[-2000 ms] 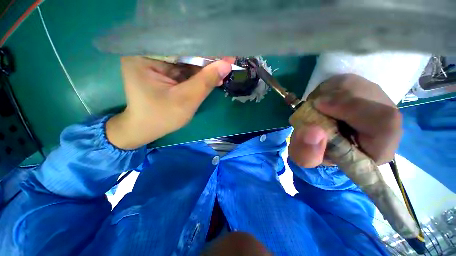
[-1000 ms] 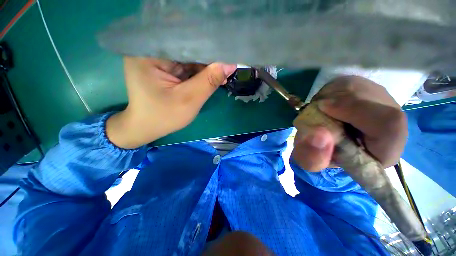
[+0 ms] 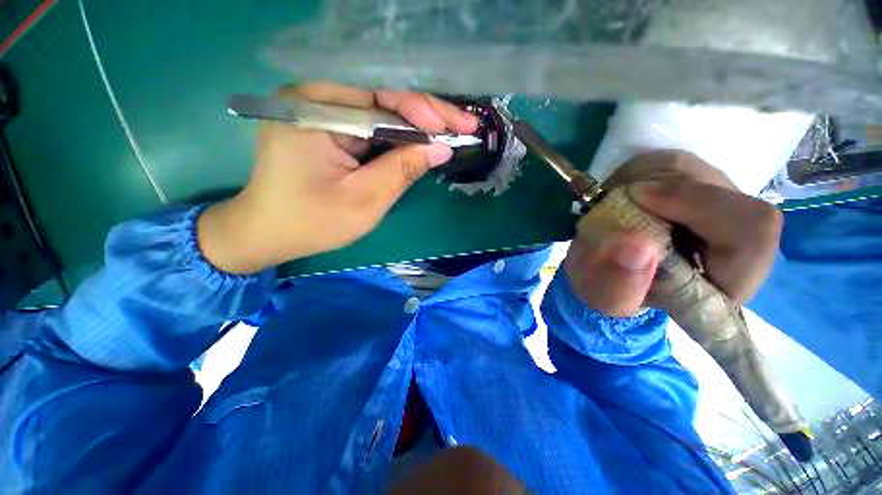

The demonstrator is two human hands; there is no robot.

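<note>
My left hand [image 3: 334, 184] is closed on slim silver tweezers [image 3: 334, 118] with a pale-taped middle, their tip over the workpiece. The black round workpiece [image 3: 471, 166] lies on a ragged whitish-grey pad [image 3: 508, 174] on the green mat. My right hand [image 3: 682, 227] grips the tape-wrapped handle of the soldering iron [image 3: 711, 324]. Its metal barrel points up and left, with the dark tip at the workpiece's right side, over the pad's edge. Whether the tip touches the workpiece is unclear.
A blurred clear extraction hood [image 3: 580, 58] spans the top of the view. A white pad [image 3: 691, 140] lies beyond my right hand. A metal tray [image 3: 841, 150] is at the far right. A thin pale line crosses the green bench mat [image 3: 193, 58] at left. A dark perforated box stands at the left edge.
The hood's blurred edge sits higher, and the tweezers show in full. My left fingers have shifted onto the workpiece's upper left. The iron's tip has moved slightly right.
</note>
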